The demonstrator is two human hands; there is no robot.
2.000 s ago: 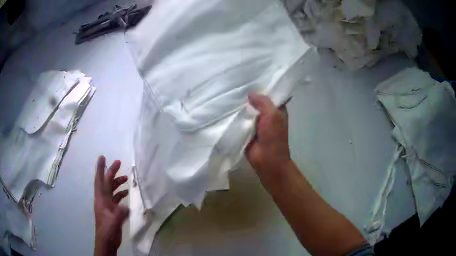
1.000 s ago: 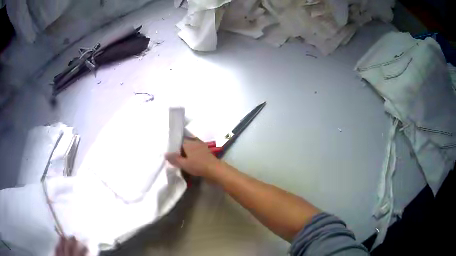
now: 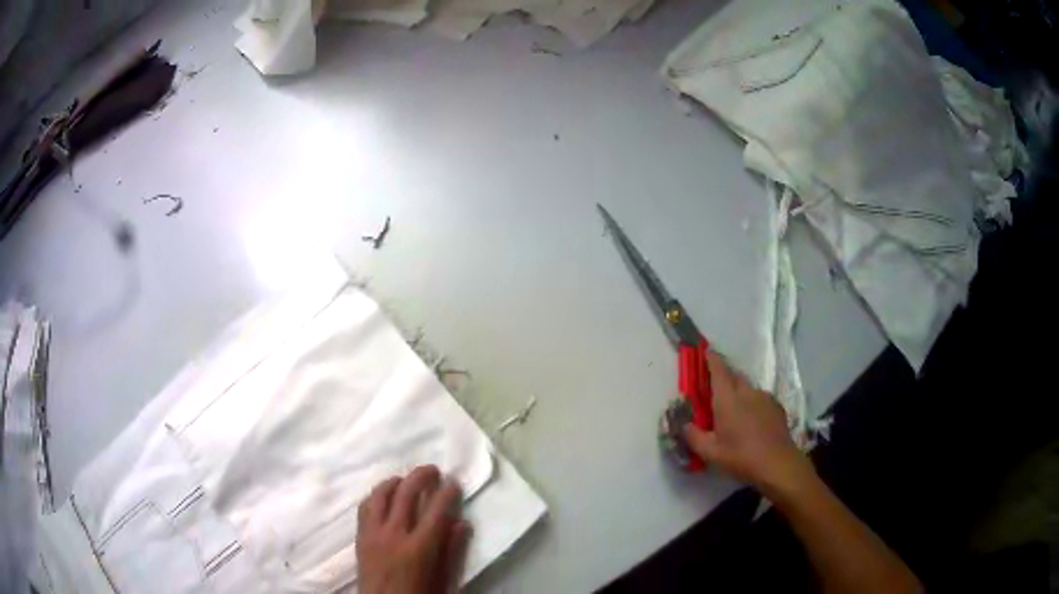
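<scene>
A white garment panel lies flat on the table at the lower left, with a rounded-corner pocket piece over it and dark paired stitch lines near its lower left. My left hand rests on the panel near its lower right corner, fingers bent; whether it pinches the cloth I cannot tell. My right hand holds tailor's shears by the red handles, right of the panel. The blades look closed and point up and left. Loose thread ends lie along the panel's right edge.
A white panel pile with a hanging fabric strip lies at the right table edge. A panel stack is at the far left. A tied dark bundle lies upper left. Cream cut pieces lie at the far side. Dark floor shows lower right.
The panel was lifted, moved left, and now lies flat. My left hand has come onto it. My right hand has let go of the cloth and moved right with the shears. The view has shifted right.
</scene>
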